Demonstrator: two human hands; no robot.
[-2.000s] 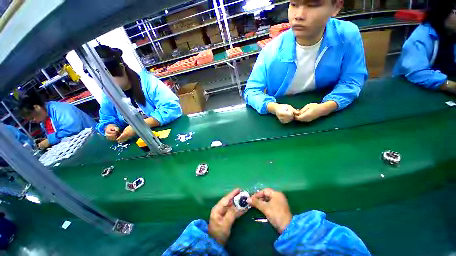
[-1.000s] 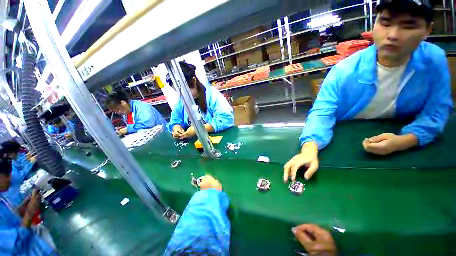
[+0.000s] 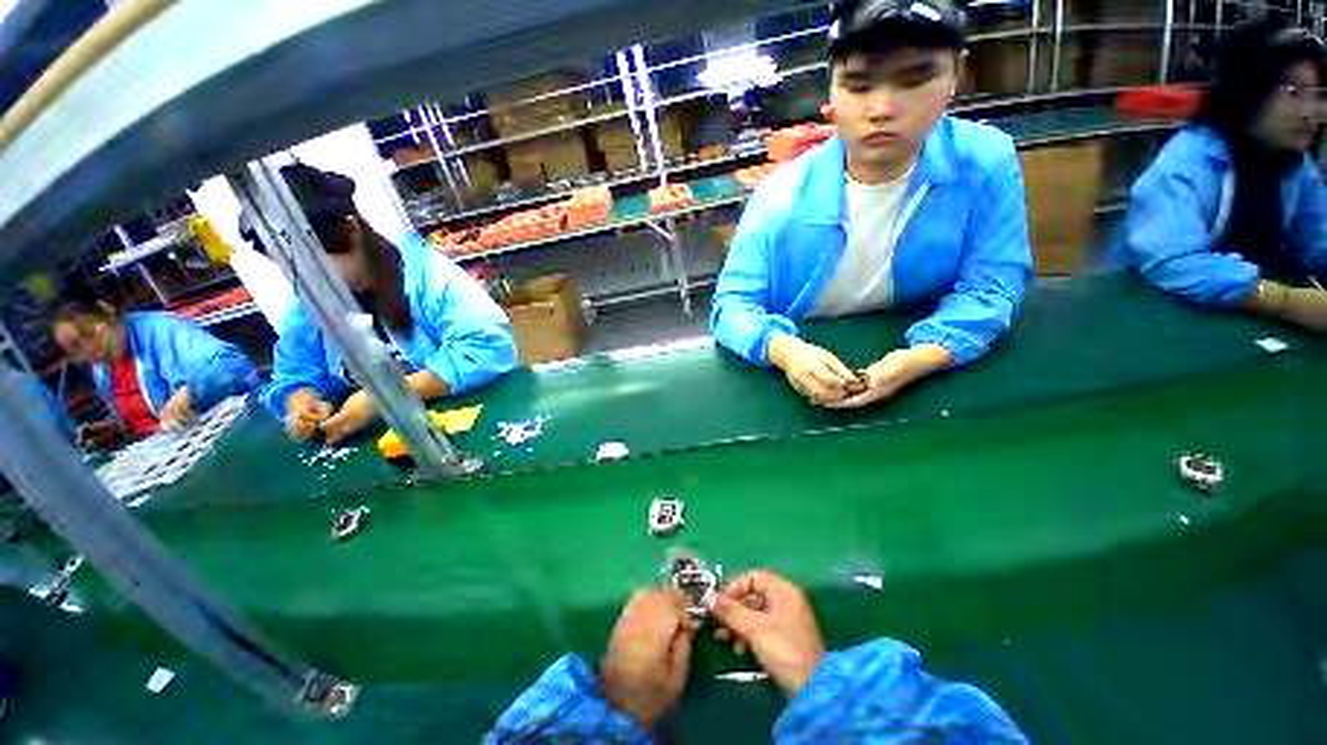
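Note:
My left hand [image 3: 649, 651] holds an open device unit [image 3: 693, 582], pale-rimmed with a darker inside, above the near part of the green belt. My right hand [image 3: 767, 626] is at the unit's right side, with fingertips pinched against its rim. Whether a small part is between those fingers cannot be told. Another open unit [image 3: 665, 515] lies on the belt just beyond my hands. More units lie on the belt at the left [image 3: 349, 523] and at the right [image 3: 1199, 470]. A thin pale piece [image 3: 741, 675] lies close below my hands.
A person opposite [image 3: 879, 233] holds a small dark piece in both hands. Other workers sit at left and far right. A metal post [image 3: 357, 328] stands beside a yellow-orange piece [image 3: 473, 419] and small white parts [image 3: 520, 431]. A second post [image 3: 160, 568] slants at near left.
My left hand has come back from reaching left, and both hands now meet at a unit. The person opposite has drawn their hand back from the belt and holds a piece. The view has turned right.

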